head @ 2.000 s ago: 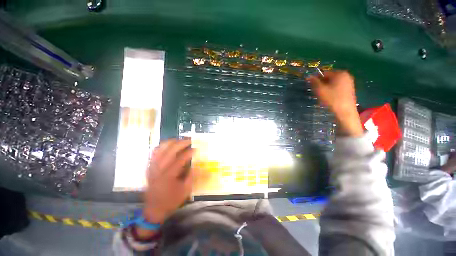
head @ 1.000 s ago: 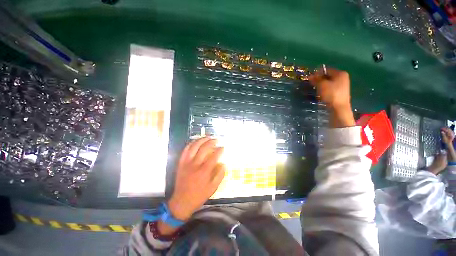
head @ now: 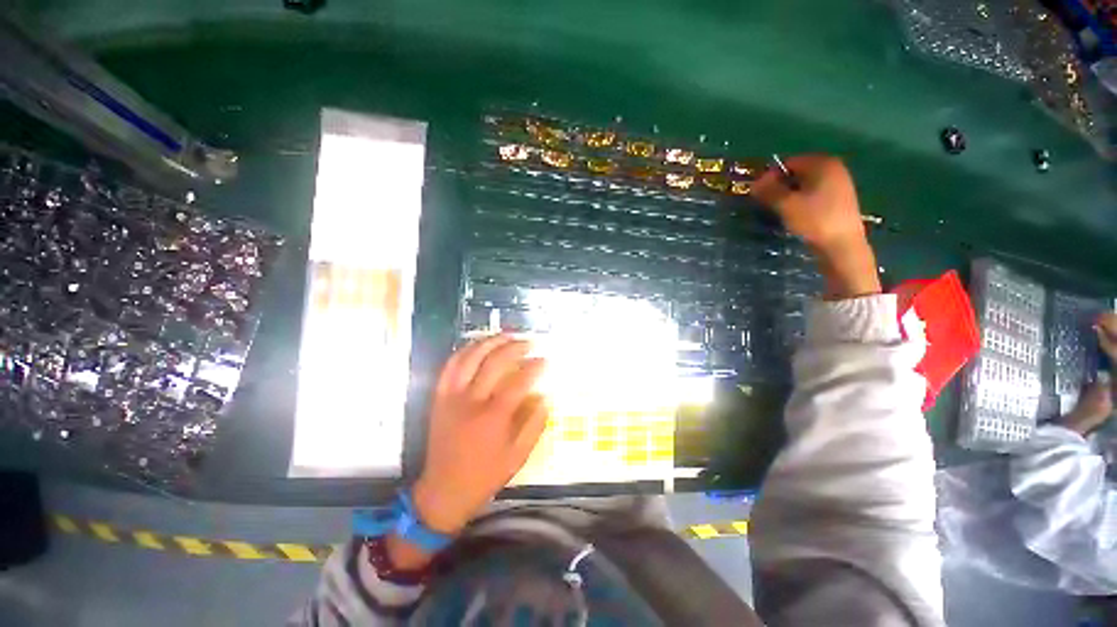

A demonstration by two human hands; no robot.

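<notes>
My right hand (head: 818, 208) is at the far right end of the clear blister tray (head: 588, 227), closed around thin tweezers (head: 780, 164) whose upper end shows above the fingers. The tips and anything at them are hidden. Gold parts (head: 639, 148) sit in the tray's far rows. My left hand (head: 480, 423) rests with bent fingers on the left part of the adhesive sheet (head: 613, 437), which has yellow patches and strong glare. Whether the left fingers hold anything cannot be told.
A long white strip (head: 363, 288) with a tan band lies left of the tray. Farther left is a crowded supply tray (head: 116, 319), with a metal bar (head: 116, 110) above it. A red box (head: 941, 333) and a pale gridded tray (head: 1002, 355) are right. Another person's hands (head: 1088, 404) show far right.
My left hand has moved right over the adhesive sheet since the first frame and then stayed there. My right hand has stayed near the tray's far right end with small shifts.
</notes>
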